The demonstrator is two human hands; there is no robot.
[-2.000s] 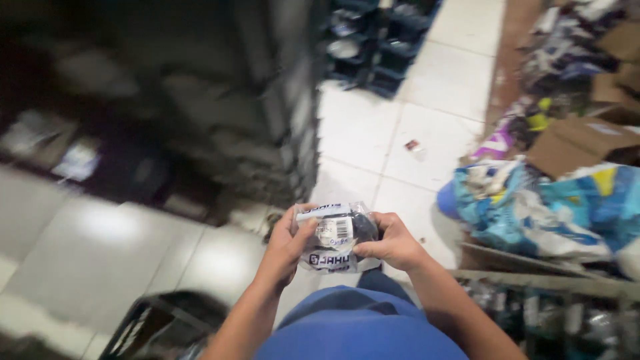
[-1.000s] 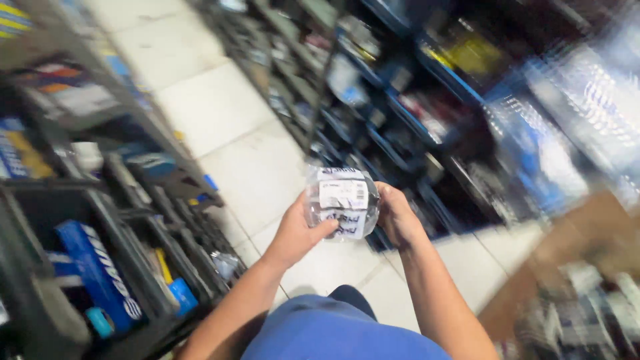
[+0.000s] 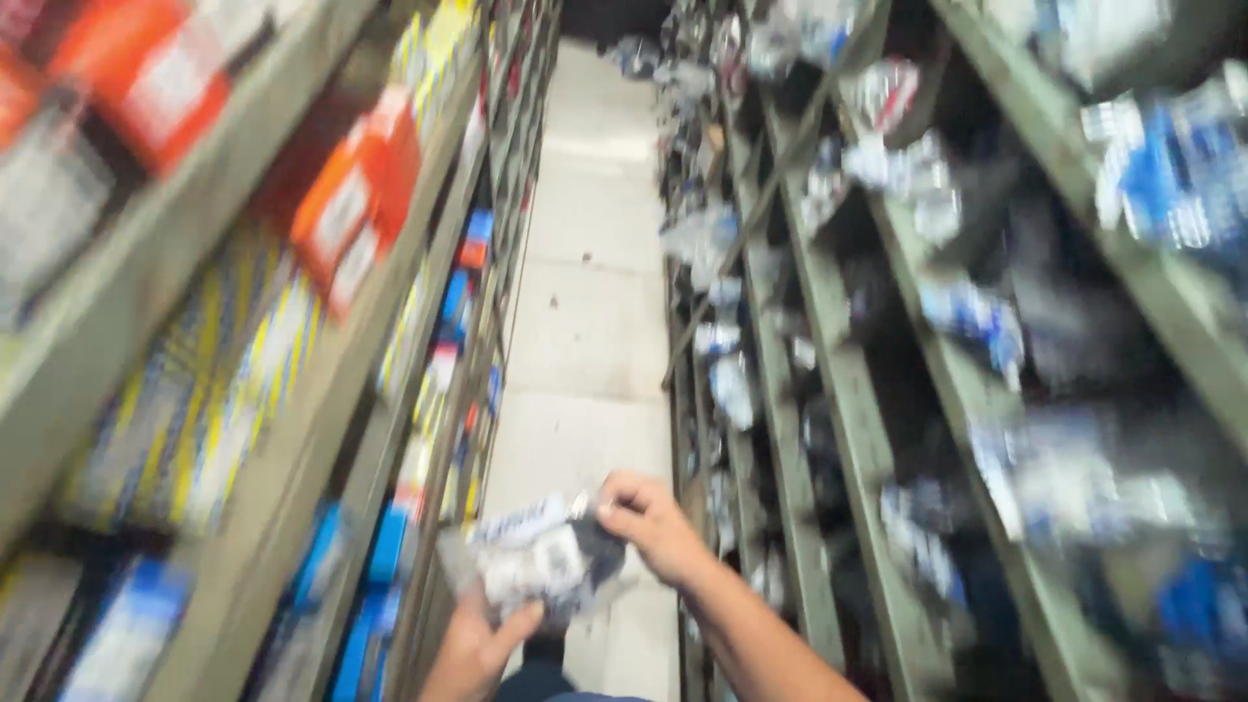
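Observation:
A clear plastic bag (image 3: pixel 536 561) with a white printed label and a dark part inside is held low in the middle of the head view, over the aisle floor. My left hand (image 3: pixel 483 634) grips its lower left edge, thumb on top. My right hand (image 3: pixel 648 526) pinches the upper right corner between thumb and fingers. Blur hides what the dark part is.
A narrow tiled aisle (image 3: pixel 595 331) runs ahead between metal shelving. Left shelves (image 3: pixel 292 439) hold orange, blue and yellow-striped boxes (image 3: pixel 244 380). Right shelves (image 3: pixel 829 390) hold bagged parts, some jutting toward the aisle, such as a clear bag (image 3: pixel 702 239).
The view has swung to an aisle between shelves. The bag is now tilted, and my right hand has gone from its side to its upper corner; both hands still hold it.

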